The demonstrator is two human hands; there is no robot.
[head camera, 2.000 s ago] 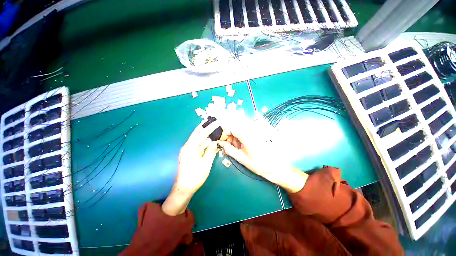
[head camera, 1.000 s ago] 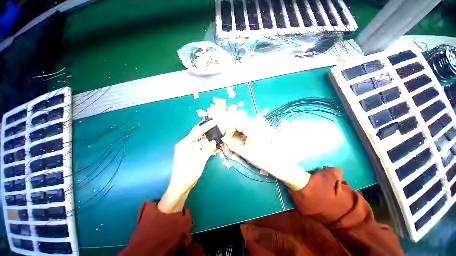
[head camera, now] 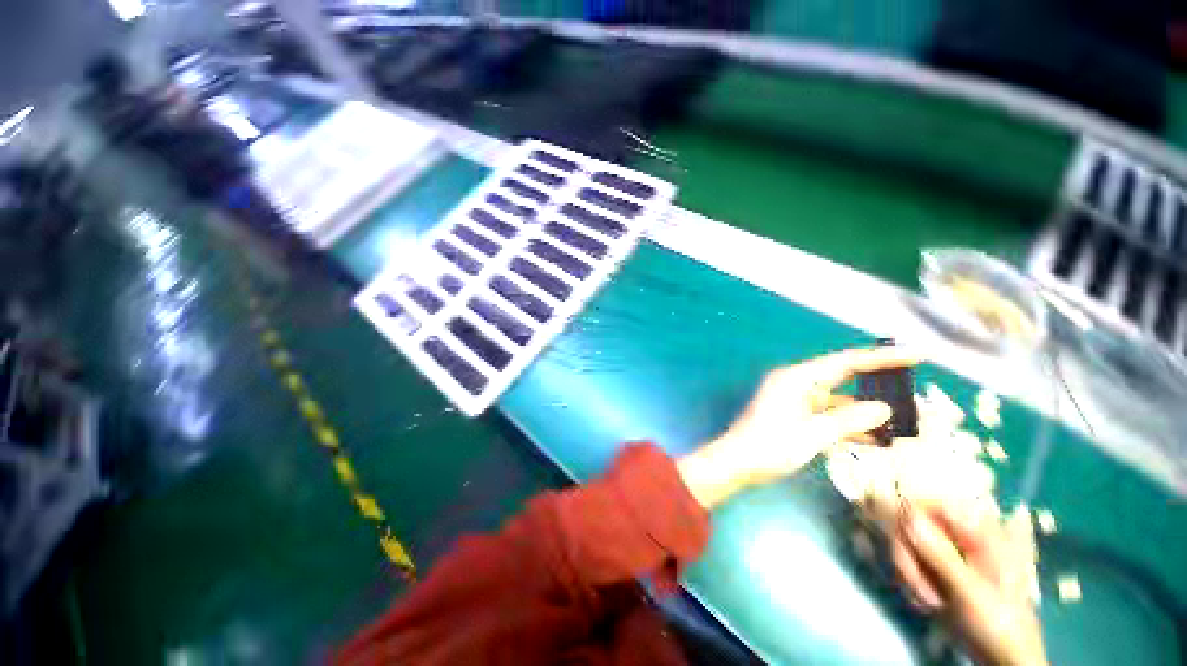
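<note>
My left hand [head camera: 794,423] holds a black housing [head camera: 890,401] between thumb and fingers above the green bench mat. My right hand [head camera: 957,559] is just below and right of it, blurred, with its fingers curled; whether it holds anything cannot be told. Pale squares [head camera: 989,409] lie loose beside and behind the hands, partly hidden by them and washed out by glare.
The left tray [head camera: 521,267] of black units lies at the bench's left. A clear bag [head camera: 979,302] with yellowish contents sits on the pale strip. The rear tray [head camera: 1130,221] is at far right. A floor with a yellow-black line [head camera: 313,423] is left of the bench.
The view has swung left, so the bench and hands appear further right and the right tray is out of view. The left hand still holds the black housing; the right hand appears lower, below it.
</note>
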